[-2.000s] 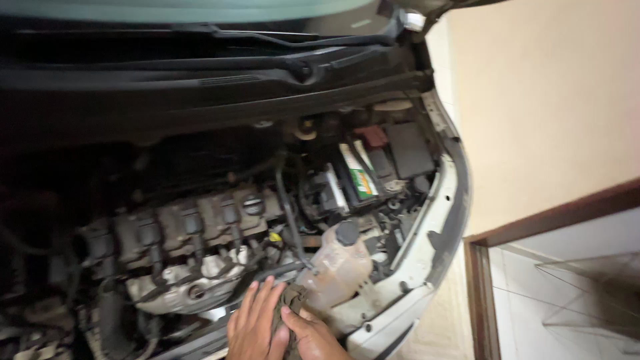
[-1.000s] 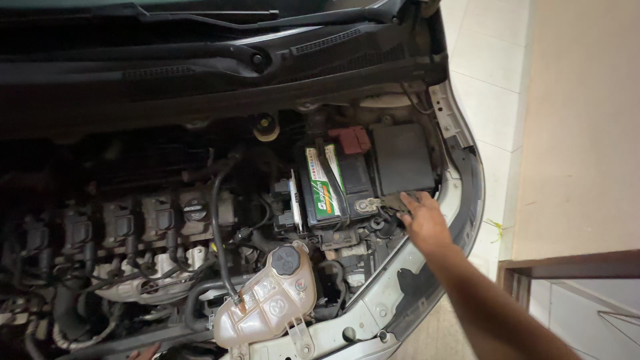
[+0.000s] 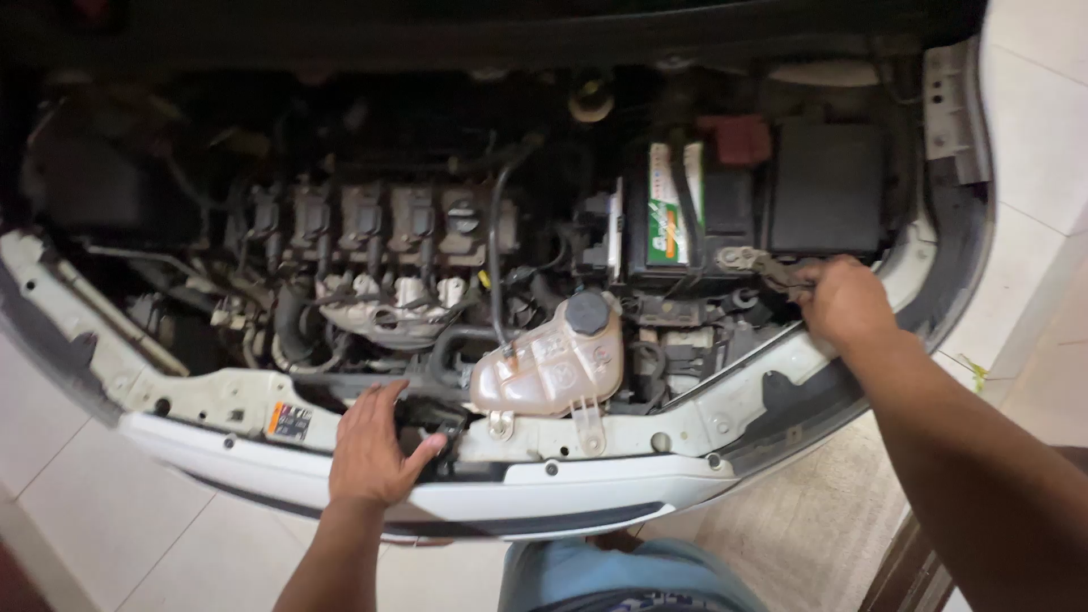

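Note:
My right hand [image 3: 841, 297] is at the right of the engine bay, its fingers closed on a dark, crumpled cloth [image 3: 786, 276]. The cloth lies beside the metal battery terminal clamp [image 3: 738, 257], at the front of the car battery [image 3: 722, 200]. A red terminal cover [image 3: 739, 138] sits at the battery's back right. My left hand [image 3: 374, 446] rests with fingers spread on the front panel by the hood latch [image 3: 438, 438], holding nothing. Between the hands is the translucent coolant reservoir [image 3: 544, 370] with its black cap [image 3: 587, 313].
A black box lid [image 3: 826, 187] stands right of the battery. The engine with its ignition coils [image 3: 365, 208] fills the middle left. A black hose [image 3: 497, 246] runs to the reservoir. The white front bumper [image 3: 297, 476] curves along the near side, above a tiled floor [image 3: 110, 510].
Two seconds ago both hands were together in front of the reservoir with the cloth. The right hand has since moved to the battery's right front. My left hand, out of view one second ago, now rests at the front panel.

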